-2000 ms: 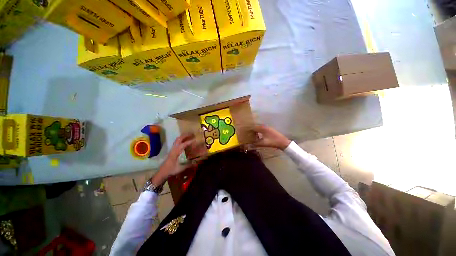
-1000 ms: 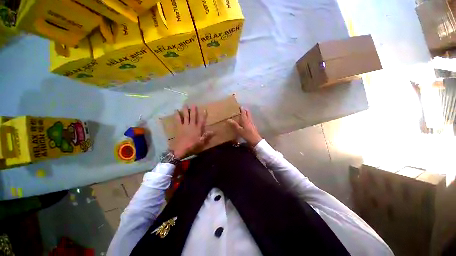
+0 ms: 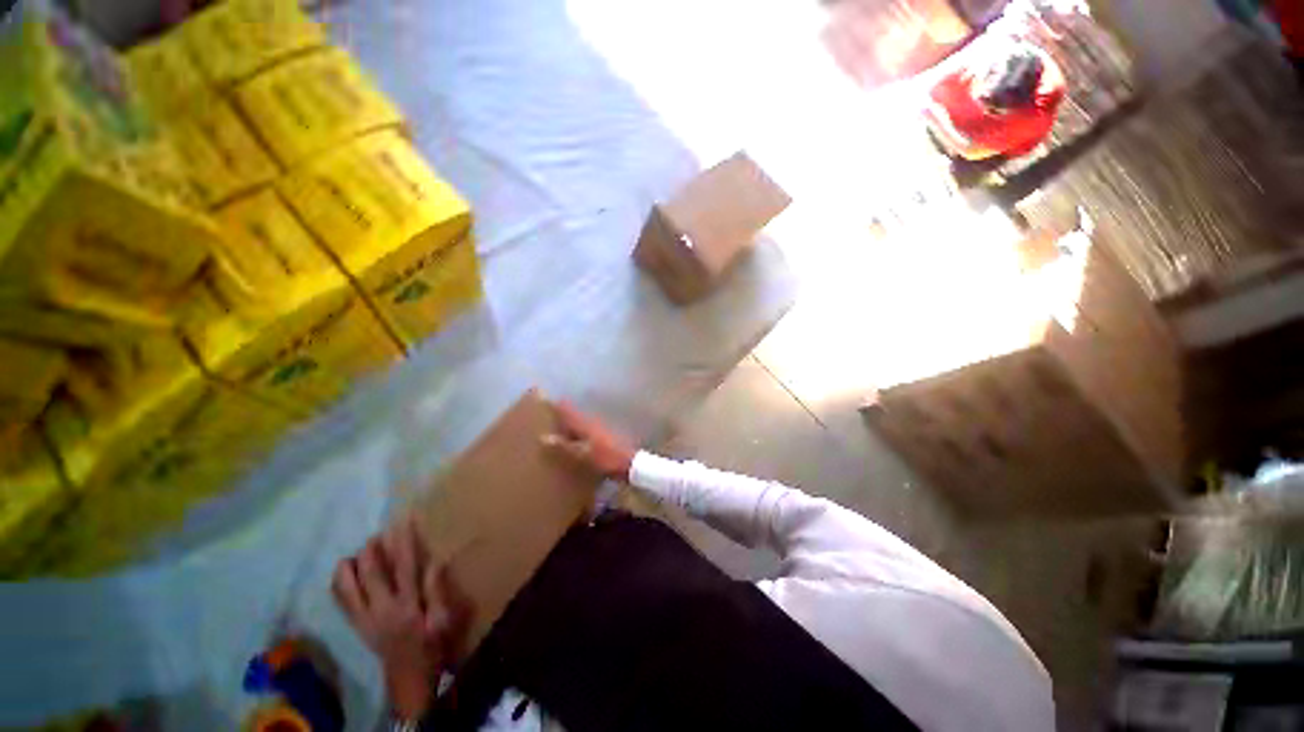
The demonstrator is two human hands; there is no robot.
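A small brown carton [image 3: 504, 501] lies at the table edge against my dark apron, its top flaps folded down. My left hand [image 3: 393, 598] lies on the near left end of the carton, fingers spread. My right hand [image 3: 591, 441] rests on the carton's far right end. The blue and orange tape dispenser [image 3: 296, 689] lies on the table left of my left hand, partly cut off by the lower edge. The picture is blurred.
Yellow gift boxes [image 3: 336, 172] stand in rows at the left on the pale blue table [image 3: 494, 129]. A closed brown carton [image 3: 711, 226] sits near the table corner. A large carton [image 3: 1037, 415] stands on the floor at right. A person in red [image 3: 997, 107] is farther back.
The view has swung to the right. Since the earliest frame, the carton's flaps have been folded over the yellow box. Both hands stay on the carton.
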